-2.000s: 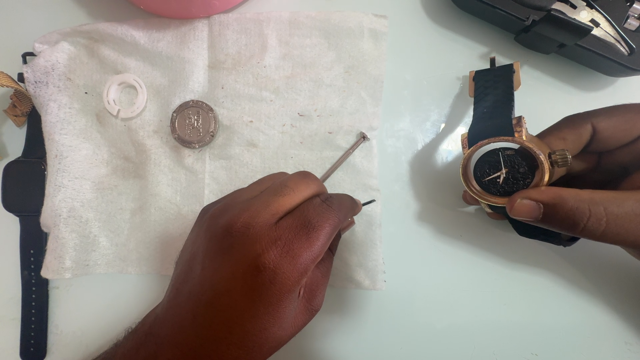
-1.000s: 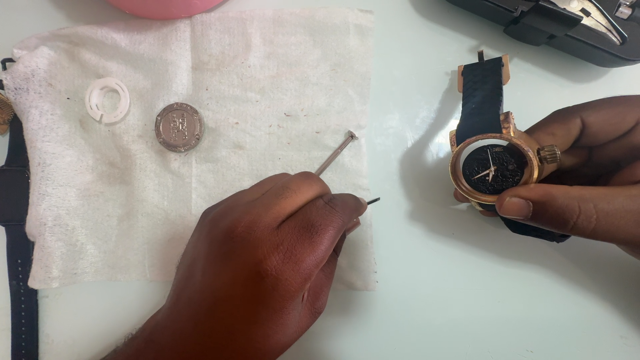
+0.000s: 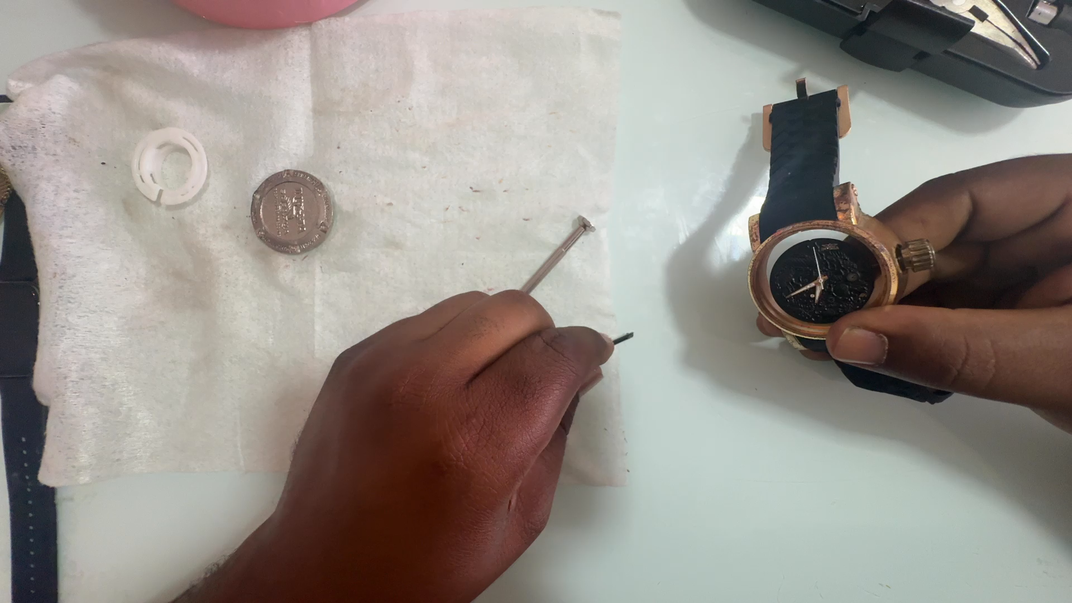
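At the lower middle, my left hand is closed on a thin tool; its dark tip sticks out from the fingertips at the cloth's right edge. A slim metal rod with a flared end shows above the knuckles; whether it belongs to that tool, I cannot tell. On the right, my right hand holds a gold-coloured wristwatch by its case, thumb on the lower rim. The watch has a black textured dial, a ribbed crown and a dark strap. Part of the strap is hidden behind the hand.
A white cloth bears a round metal watch case back and a white plastic ring. A dark-strapped watch lies at the left edge. A pink container and a black tool case with pliers stand at the top.
The dark tip in my left hand has moved slightly right, from over the cloth to just past its edge. My right hand keeps its hold on the watch. The view has shifted a little.
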